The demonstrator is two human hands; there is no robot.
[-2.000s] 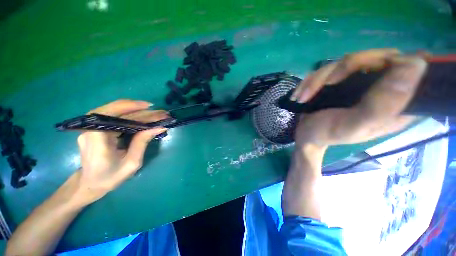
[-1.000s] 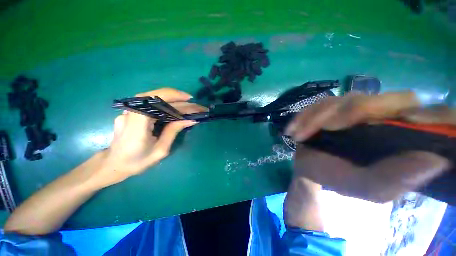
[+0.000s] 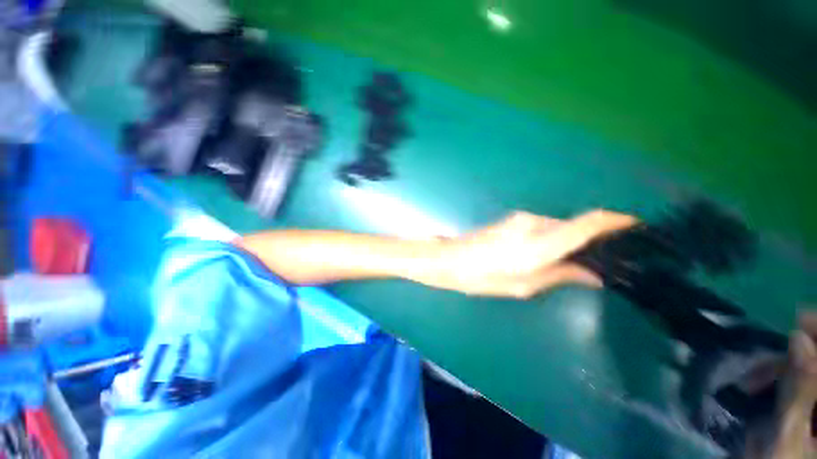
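The frame is blurred. My left hand (image 3: 528, 255) reaches over the bench, thumb and fingers around the near end of the black arm bracket (image 3: 667, 300). The bracket slants down to the right towards my right hand (image 3: 804, 390), which is cut off by the right edge and blurred. What my right hand holds cannot be made out. The round dish (image 3: 717, 381) shows only as a dark, blurred shape near the lower right, partly hidden by black parts.
A large tangled pile of stacked brackets (image 3: 224, 116) lies at the left end of the green bench (image 3: 466, 350). One heap of small black blocks (image 3: 381, 125) lies right of it, another (image 3: 717, 238) beyond the bracket. A red object (image 3: 60, 246) is at far left beyond the bench edge.
The view has swung left, bringing the bracket pile into sight and pushing my right hand to the right edge. My left hand still has the bracket. The screwdriver no longer shows clearly.
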